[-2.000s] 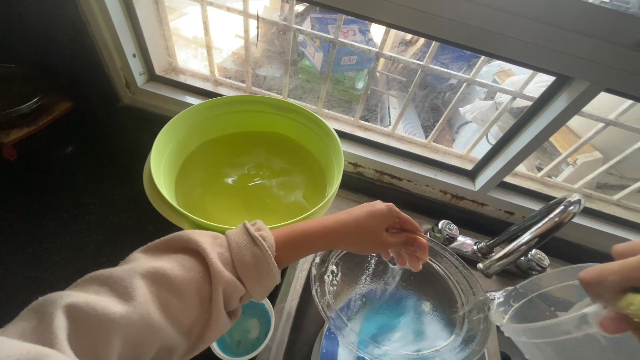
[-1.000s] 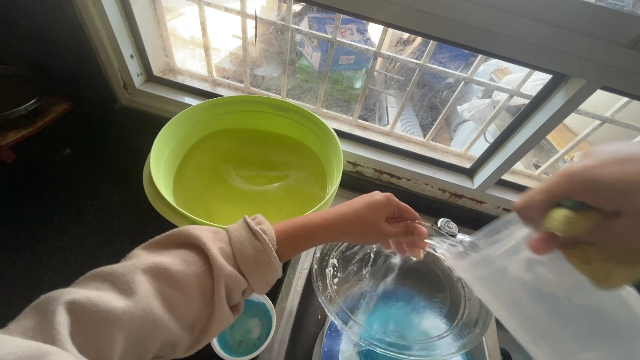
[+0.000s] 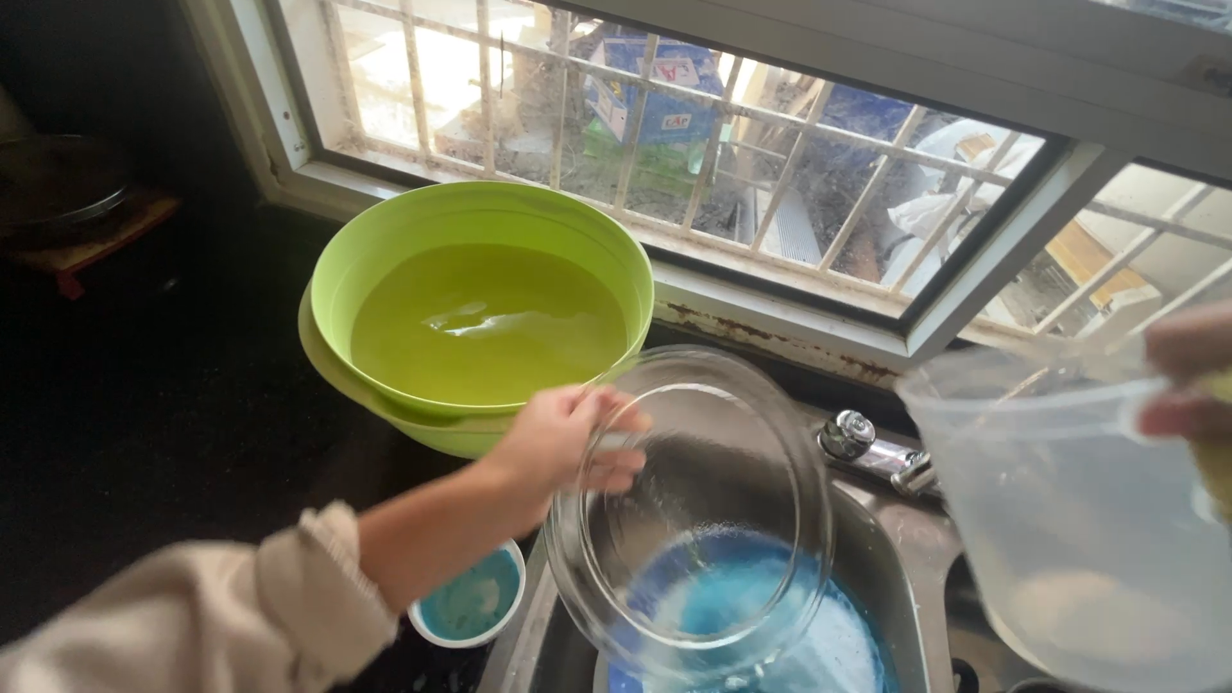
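My left hand (image 3: 577, 443) grips the rim of a clear glass dish (image 3: 717, 385), tilted above a stainless steel sink (image 3: 890, 568). Through the glass, blue soapy water (image 3: 818, 635) shows in the sink. At the right edge my right hand (image 3: 1189, 375), blurred and partly cut off, holds a translucent plastic container (image 3: 1078, 510) together with something yellowish, perhaps a sponge. Behind my left hand stands a green plastic tub (image 3: 337, 289) with liquid in it. A small white-rimmed cup (image 3: 520, 577) of blue liquid sits left of the sink.
A chrome faucet (image 3: 871, 448) is behind the sink, partly hidden by the container. The barred window (image 3: 770, 221) runs along the back above a rusty sill. On the dark counter (image 3: 192, 414), a pan (image 3: 63, 188) rests at the far left.
The glass dish has been raised and tilted up by my left hand. The stream of water over the dish is no longer seen. My right hand has moved the container to the right, away from the dish.
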